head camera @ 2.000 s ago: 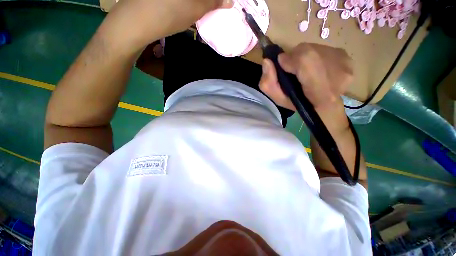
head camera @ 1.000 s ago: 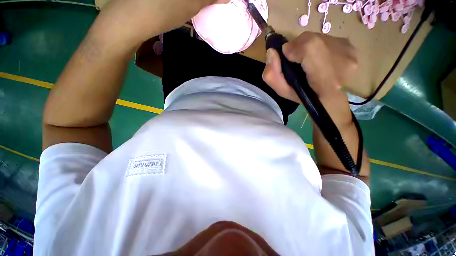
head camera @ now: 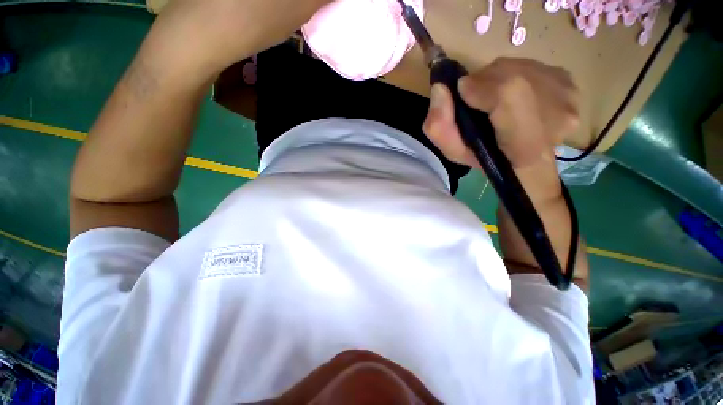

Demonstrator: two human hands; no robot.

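Note:
A pink plastic cover (head camera: 361, 41), white under glare, lies at the top edge of the view, partly cut off. My right hand (head camera: 511, 111) is closed around the black handle of a soldering iron (head camera: 501, 170). The iron's metal tip points up and left over the cover's right part; whether it touches cannot be told. My left hand (head camera: 305, 8) is mostly cut off by the top edge at the cover's upper left; its fingers are hidden.
Small pink pieces (head camera: 606, 14) lie in a pile on the cardboard sheet (head camera: 555, 47) at upper right. The iron's cord (head camera: 634, 87) loops past my right wrist. A clear plastic bag (head camera: 583, 168) hangs by the cardboard's edge. An open carton (head camera: 235, 88) is below, left of my lap.
The cover and cardboard have shifted slightly up in view. My right hand and the iron sit slightly further right. My left hand has slipped further out of the top edge.

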